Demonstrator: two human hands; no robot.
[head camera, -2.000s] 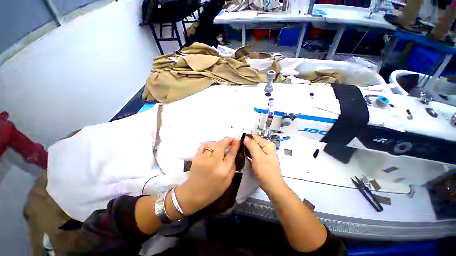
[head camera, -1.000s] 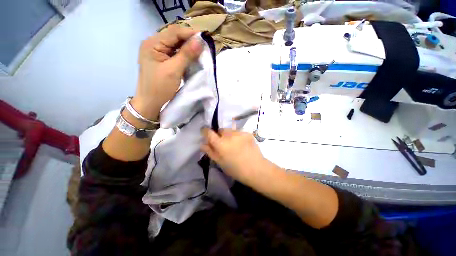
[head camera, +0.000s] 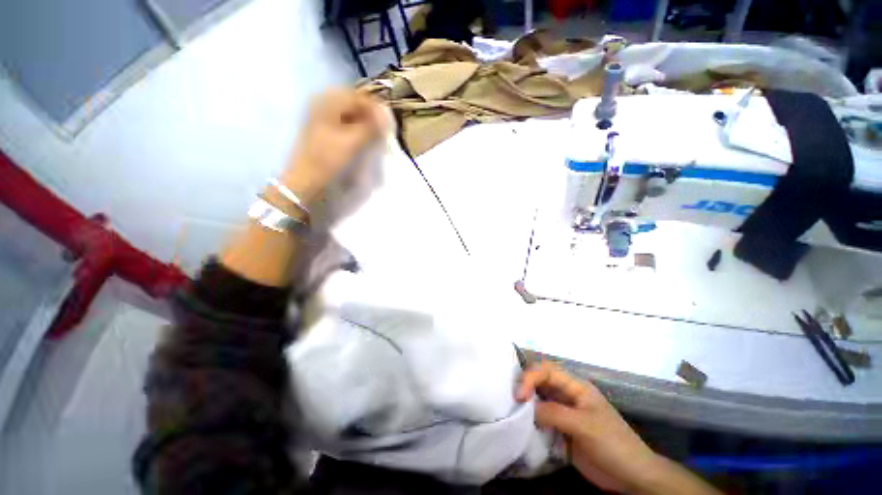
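White pocketing cloth (head camera: 416, 372) with thin dark lines hangs in folds over the near table edge, left of the machine. My left hand (head camera: 338, 140) is raised at the upper left, blurred, with its fingers closed on the upper part of the cloth. My right hand (head camera: 580, 416) is low, near the table's front edge, and pinches the cloth's right side between thumb and fingers. The white sewing machine (head camera: 677, 184) with a blue stripe stands to the right; its needle area (head camera: 604, 227) has no cloth under it that I can make out.
Tan trousers (head camera: 445, 92) lie piled behind the table. Black snips (head camera: 825, 348) and small brown scraps (head camera: 691, 373) lie at the right. A black cloth strip (head camera: 808, 145) drapes over the machine arm. A red pipe (head camera: 92, 242) runs at the left.
The cloth has left the needle area. My left hand rose, then moved slightly right and down; my right hand moved down and right to the cloth's lower side. The view has shifted.
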